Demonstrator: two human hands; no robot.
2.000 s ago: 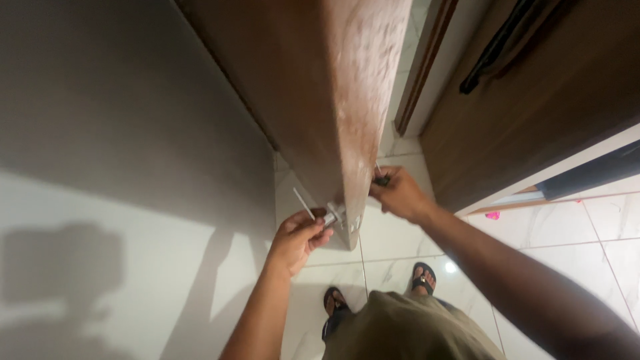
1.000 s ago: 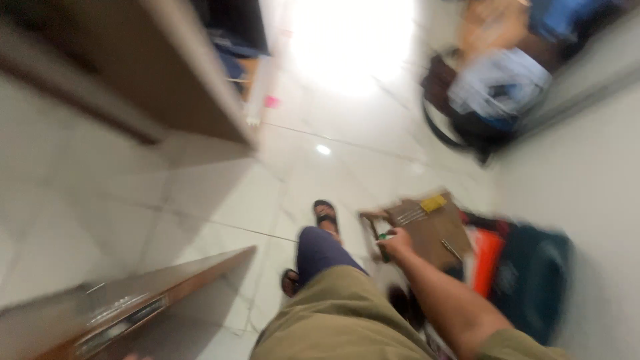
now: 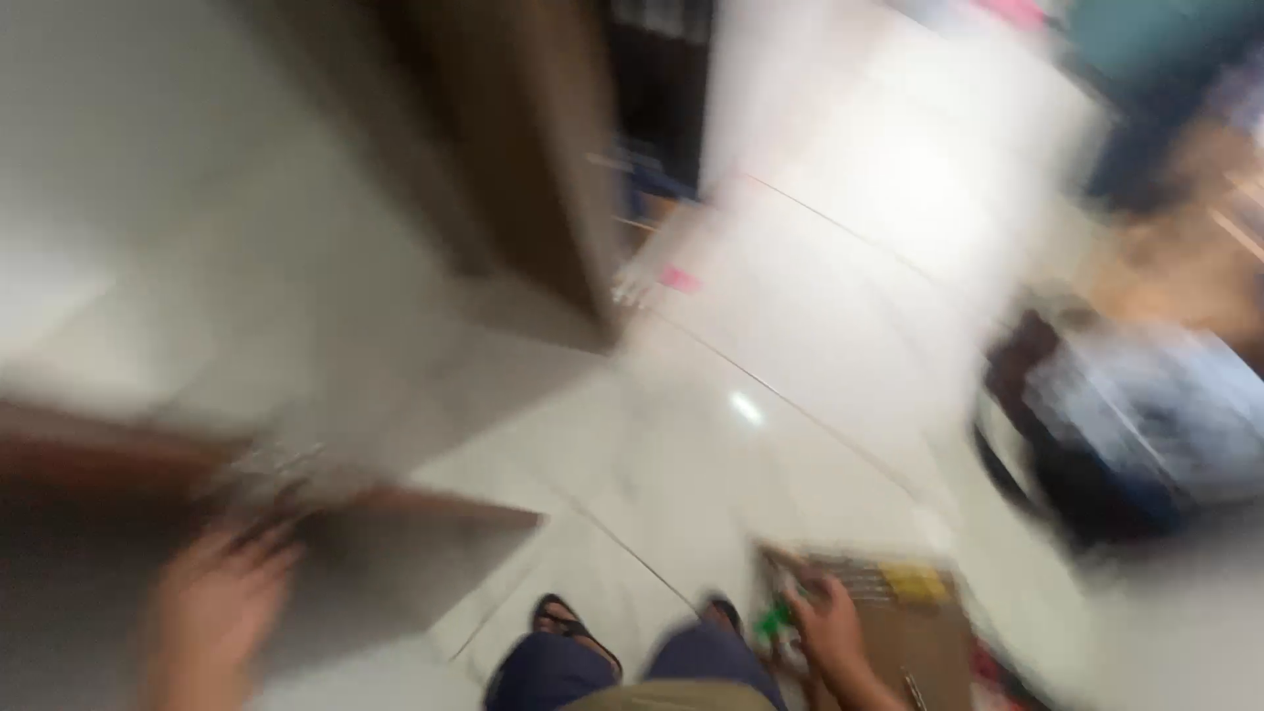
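My left hand is at the lower left, by the edge of a brown door, close to a blurred metal fitting there. Blur hides whether its fingers grip it. My right hand is at the lower right, over a brown cardboard box or board, with a green object at its fingertips. Whether the green object is held is unclear. A row of thin metal pieces and a yellow item lie on the cardboard.
A wooden cabinet or second door stands at upper centre. A dark bag with pale plastic is on the right. My sandalled feet are on the tiled floor, and a pink scrap lies farther off.
Two seconds ago both hands were at the door edge; my right hand has since moved away to the cardboard. My left hand, out of clear sight one second ago, shows again by the door. The view has swung widely.
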